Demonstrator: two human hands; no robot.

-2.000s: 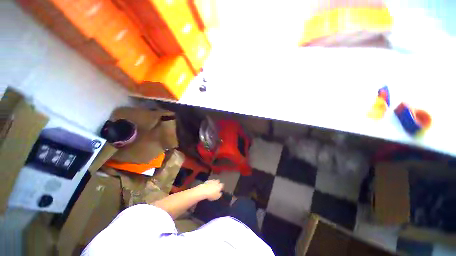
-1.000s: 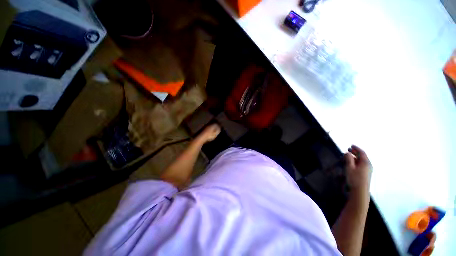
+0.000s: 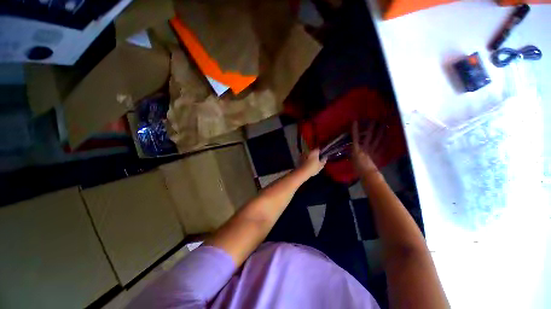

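The red plastic stool (image 3: 377, 111) stands on the checkered floor beside the table. A dark, shiny item with light streaks (image 3: 339, 146) lies on it, too blurred to name. My left hand (image 3: 313, 163) is at the item's left end; its fingers are blurred, and I cannot tell whether they grip it. My right hand (image 3: 360, 151) is over the stool at the item's right side, with its fingers extended and apart.
The white table (image 3: 483, 271) on the right bears clear plastic (image 3: 483, 175), a small black box (image 3: 472, 72) and a coiled cable (image 3: 516, 55). Left are brown cartons (image 3: 130, 220), crumpled kraft paper (image 3: 217, 114), an orange piece (image 3: 208, 60) and a white printed box (image 3: 36, 36).
Both hands have moved to the stool; my right hand has left the table edge. The view has shifted, and the tape dispenser is out of the picture.
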